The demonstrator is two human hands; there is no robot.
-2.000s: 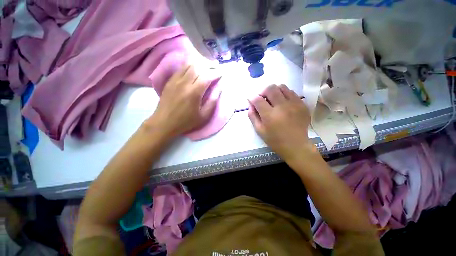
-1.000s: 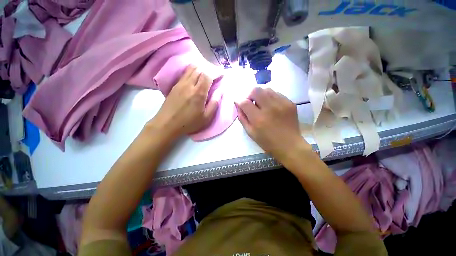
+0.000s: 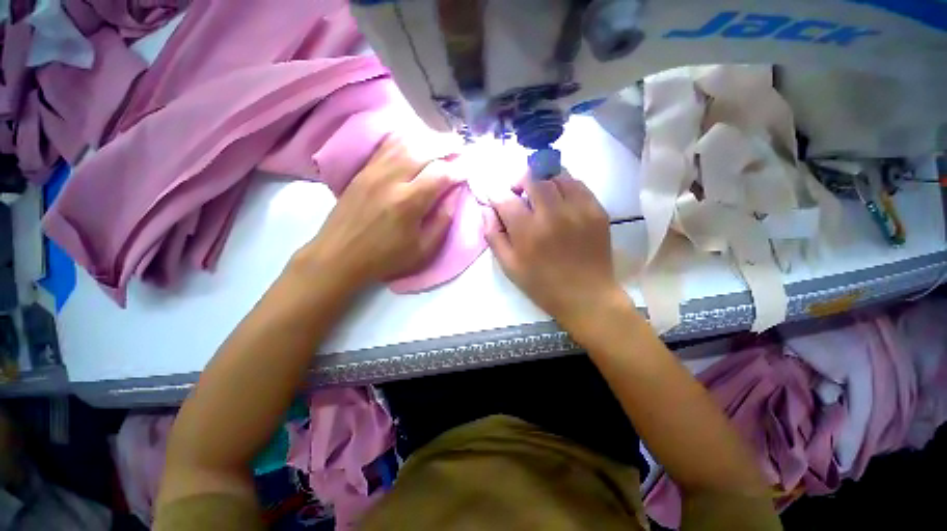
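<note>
A pink garment piece lies on the white table with its rounded end in front of the needle area. My left hand presses flat on it, fingers toward the needle. My right hand is at the piece's right edge, fingertips bent together just below the presser foot area. Glare there hides the fingertips, the foot and any strip between them, so I cannot tell what the right fingers pinch. The sewing machine with "JACK" lettering stands above both hands.
A pink cloth heap covers the table's left. Cream strips lie in a loose pile at right, some over the scaled front edge. Green-handled snips lie beyond them. More pink cloth hangs below the table.
My right hand has moved left and up from beside the cream strips to the pink piece's edge near the needle. My left hand stays on the piece. The view has shifted slightly.
</note>
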